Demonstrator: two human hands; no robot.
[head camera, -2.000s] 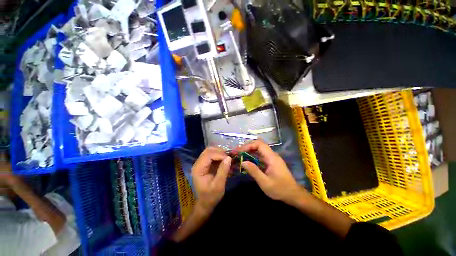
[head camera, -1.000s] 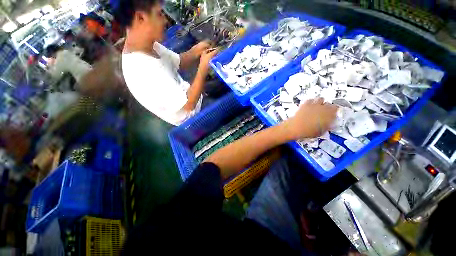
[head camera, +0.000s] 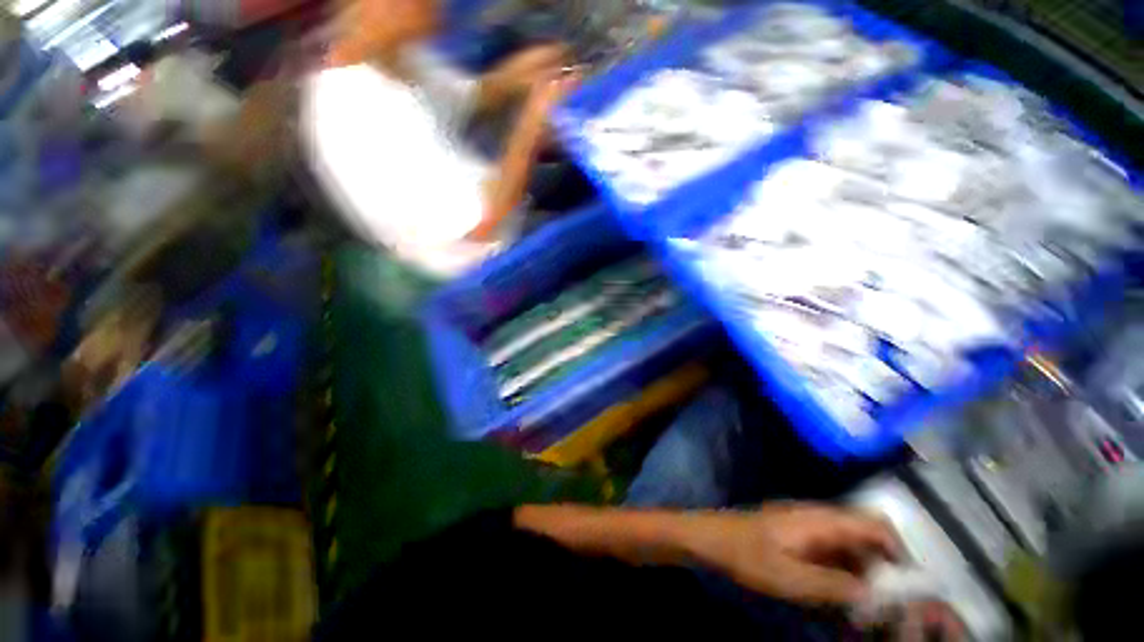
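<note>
The view is strongly blurred. My left hand (head camera: 809, 552) reaches in from the bottom, over the left end of the metal work tray (head camera: 997, 608). A small white piece (head camera: 898, 583), apparently a housing, is at its fingertips. Fingertips of my right hand (head camera: 931, 621) show just below the piece, cut off by the bottom edge; their grip is unclear. A blue tray (head camera: 803, 420) heaped with white housings lies above my left hand, with a second blue tray (head camera: 596, 182) of housings beside it.
A blue crate (head camera: 458, 376) with rows of green boards stands below the trays. A yellow crate edge (head camera: 627, 414) shows beside it. A person in a white top (head camera: 395, 157) is at upper left. More blue crates (head camera: 188, 433) and a yellow one (head camera: 257, 577) stand at far left.
My left hand has moved from the heaped housings down to the metal tray, with a white piece at its fingers. My right fingertips have come into view. The view has shifted slightly and blurred.
</note>
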